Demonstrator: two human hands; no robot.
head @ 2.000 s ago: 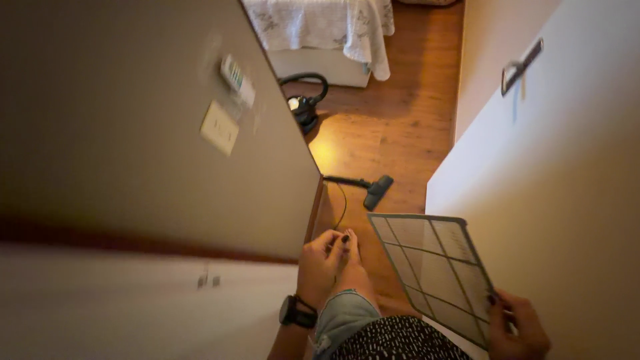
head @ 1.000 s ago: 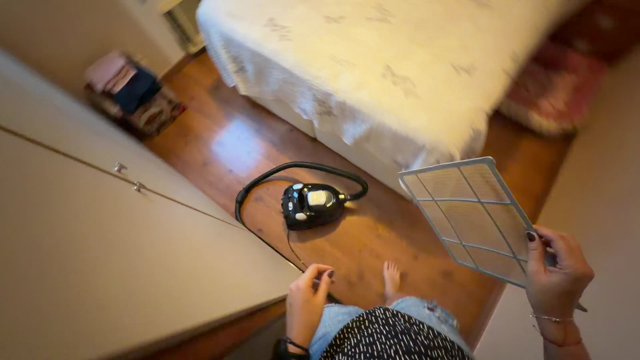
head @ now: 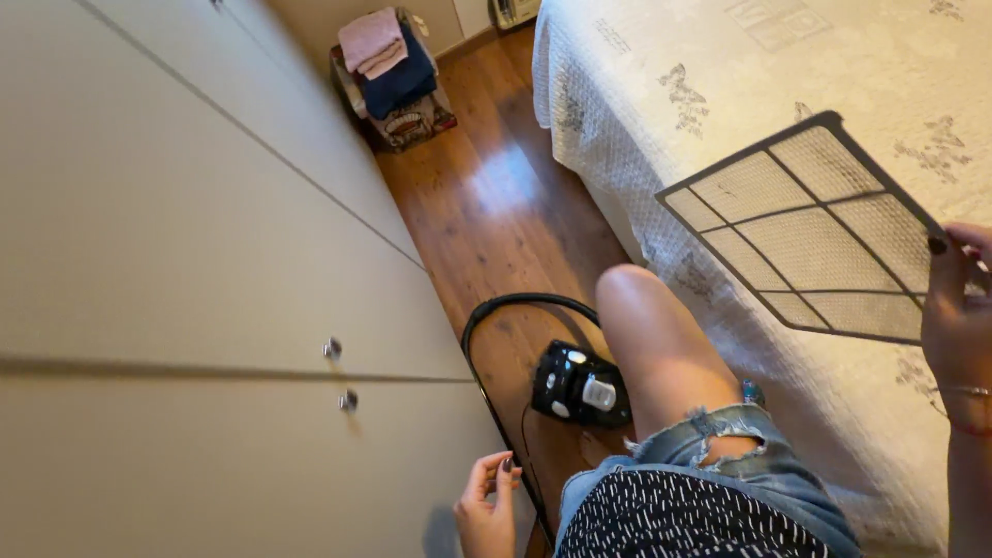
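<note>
On the right, my right hand grips the edge of a mesh air filter with a dark gridded plastic frame, held tilted over the bed. My left hand is low in the view, its fingers curled with thumb and fingertips close together; whether something thin is between them cannot be told. Just beyond it, a black canister vacuum cleaner rests on the wooden floor beside my bare leg. Its black hose loops around it, and a thin dark cord runs down near my left hand.
A bed with a pale butterfly-patterned cover fills the right side. Light wardrobe doors with metal knobs stand on the left. At the far end, a box holds folded pink and dark blue cloths. Wooden floor runs between wardrobe and bed.
The view has moved from the doorway into the bedroom, closer to the bed and vacuum cleaner. The filter, still in my right hand, now shows over the bed.
</note>
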